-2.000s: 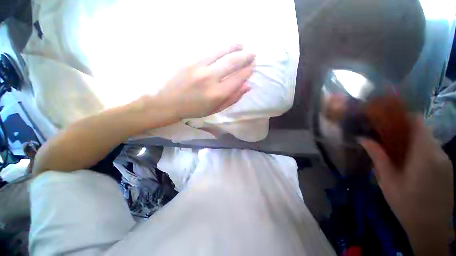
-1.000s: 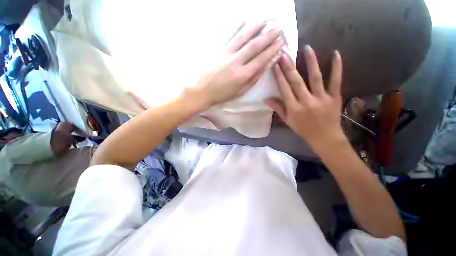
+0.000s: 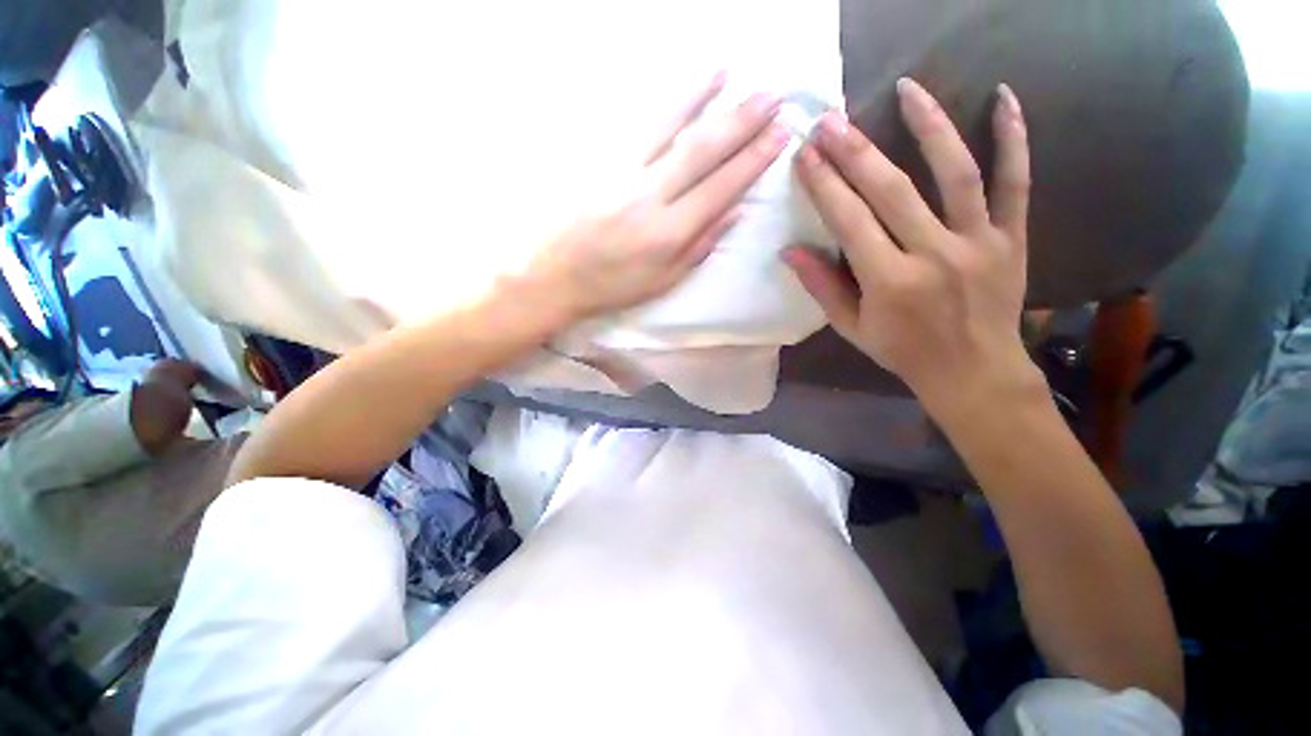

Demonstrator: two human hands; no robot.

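A white to cream garment lies spread over the grey-brown padded pressing board, glaring in the light. My left hand lies flat on the garment near its right edge, fingers apart. My right hand touches the garment's right edge with its thumb side, its other fingers spread over the bare board. The fingertips of both hands are close together at a small fold. The iron's orange-brown handle shows at the board's lower right, not held; the iron's body is mostly hidden behind my right wrist and forearm.
Another person's arm and leg are at the left. Dark patterned cloth lies below the board. Crumpled pale cloth is at the far right, with dark cloth below it. A pale table with dark items stands at the left.
My right hand held the iron two seconds ago; the iron now sits at the right and that hand is on the cloth edge. Since one second ago, both hands have shifted slightly.
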